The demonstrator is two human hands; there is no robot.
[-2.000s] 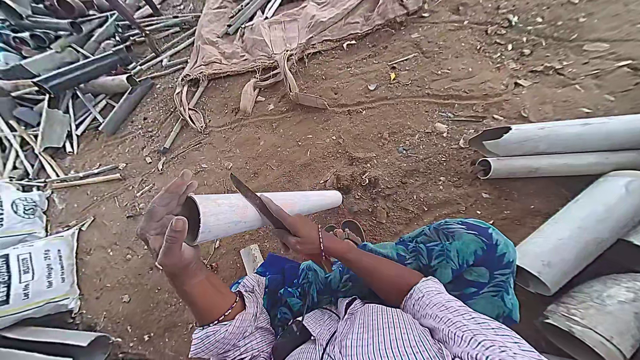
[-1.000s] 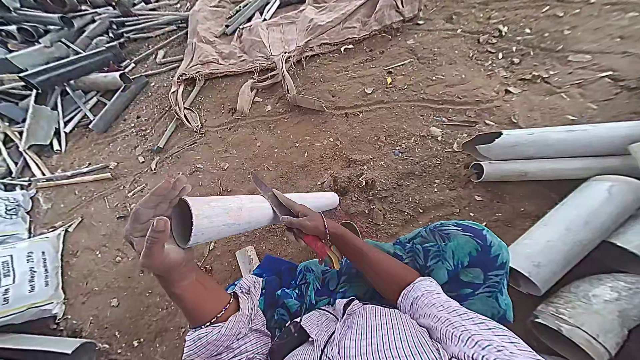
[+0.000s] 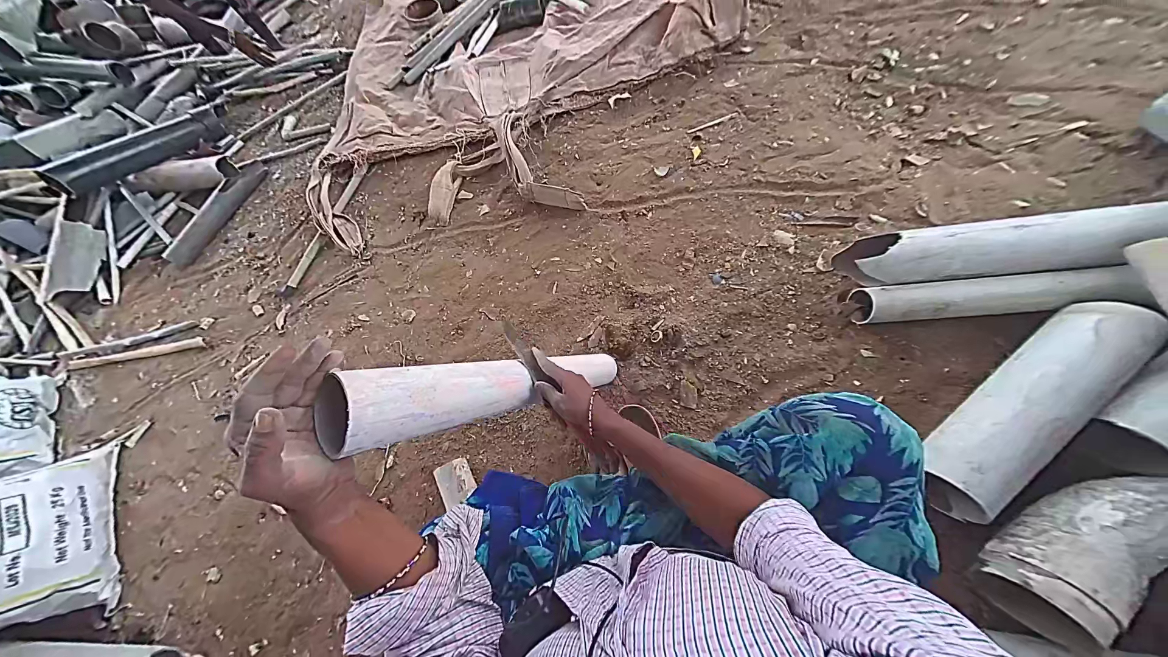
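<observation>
A whitish plastic pipe lies slanted in front of me, its open end at the left and its far end near the ground. My left hand is beside that open end, palm against or close to the rim, fingers spread and pointing up. In my right hand is a knife or similar flat blade, which rests against the upper side of the pipe past its middle. The tool's handle is mostly hidden by my fingers.
Several grey pipes lie at the right. A heap of pipe scraps fills the upper left. A worn fabric sheet lies at the top, and printed white sacks are at the left edge. Sandy ground lies between.
The blade in my right hand has shifted and turned slightly on the pipe; the red handle part seen one second ago is now hidden. My left hand stays at the pipe's open end.
</observation>
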